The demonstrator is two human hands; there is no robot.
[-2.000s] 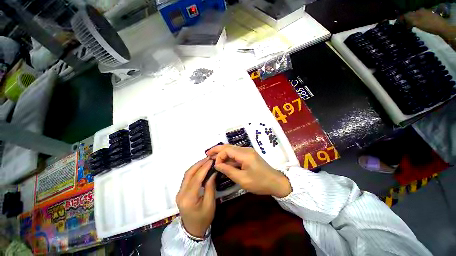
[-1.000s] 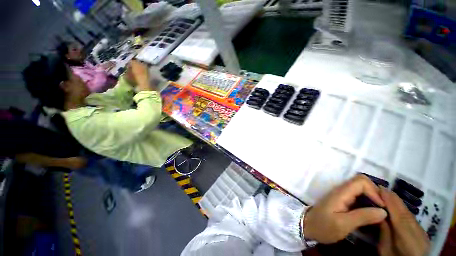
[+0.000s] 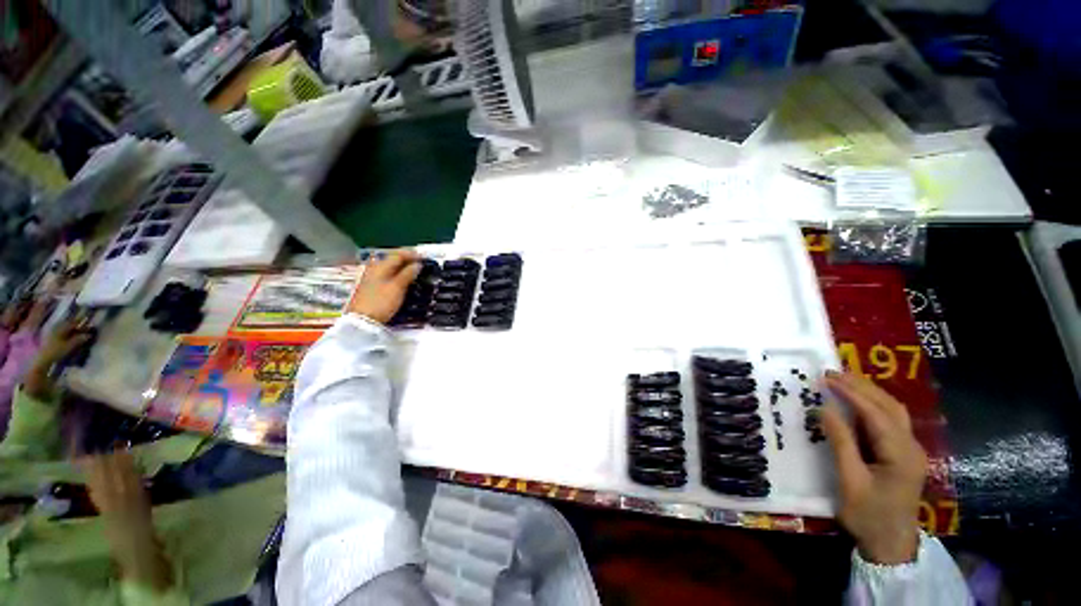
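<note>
The white blister tray [image 3: 569, 444] lies across the bench. Three columns of glossy black housings [image 3: 497, 291] stand at its upper left. Two more columns [image 3: 731, 426] stand at its lower right, with tiny dark parts [image 3: 813, 403] scattered loose beside them. My left hand [image 3: 387, 288] is at the leftmost housing column, fingertips at the housings; whether it grips one cannot be told. My right hand [image 3: 875, 456] is at the tray's right rim, fingers bent and thumb near the loose parts; its fingertips are blurred and whether they hold anything cannot be told.
A greyish heap of small parts [image 3: 675, 200] lies beyond the tray. Behind are a fan [image 3: 492, 71], a blue control box [image 3: 717, 53], papers and a clear bag [image 3: 877, 240]. At left, a person in light green [image 3: 119, 521] is by a heap of black housings [image 3: 177, 307].
The view has swung back right. My hands, together over the tray's right part before, are now apart: left at the far-left housings, right at the right rim.
</note>
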